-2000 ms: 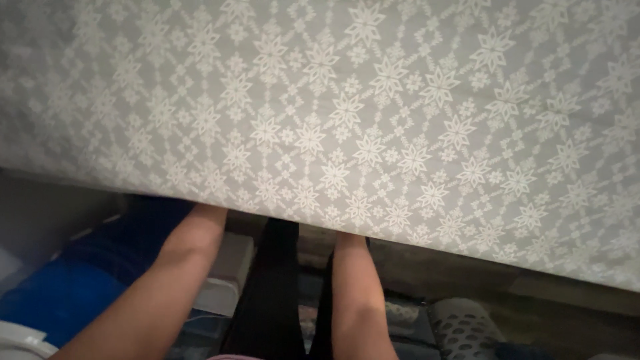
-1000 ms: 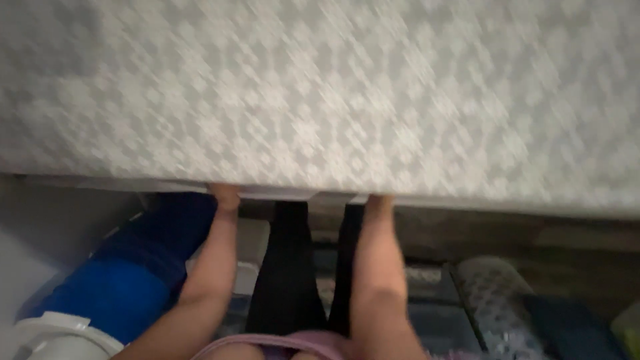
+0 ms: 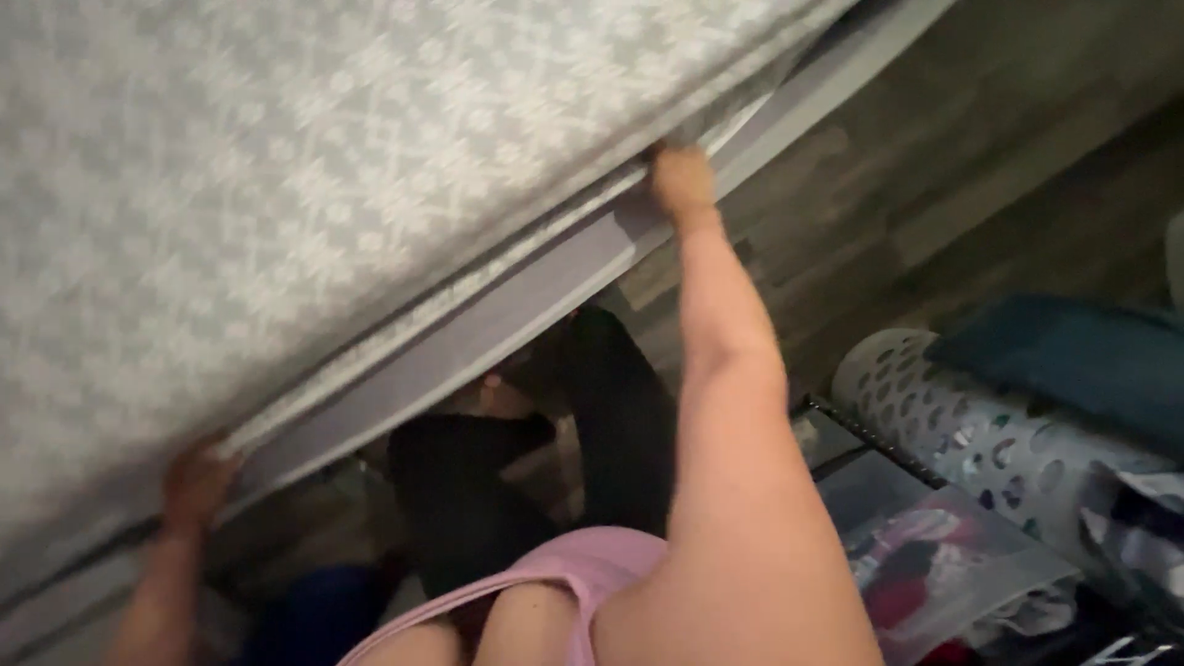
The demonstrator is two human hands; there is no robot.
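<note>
A large patterned fabric sheet [image 3: 351, 185], grey with pale star-like flowers, covers what looks like a mattress across the upper left. At its side edge, my left hand [image 3: 199, 486] is at the lower left, its fingers partly hidden and blurred against the cloth. Farther up the same side, my right hand [image 3: 683, 180] is closed on the edge of the patterned fabric, with the fingertips hidden. Below that edge runs a plain pale side panel [image 3: 444, 356], possibly the bed base.
A white perforated laundry basket [image 3: 980, 444] with cloth in it lies at the right, beside a clear plastic bin [image 3: 943, 555] holding items. Dark blue fabric [image 3: 1064, 361] rests by the basket. Wood-look flooring [image 3: 860, 222] shows beyond my right arm. My legs are close to the bed.
The view has turned strongly, so the bed edge now runs diagonally. My hands are farther apart along it, and a pale side panel shows below the patterned fabric.
</note>
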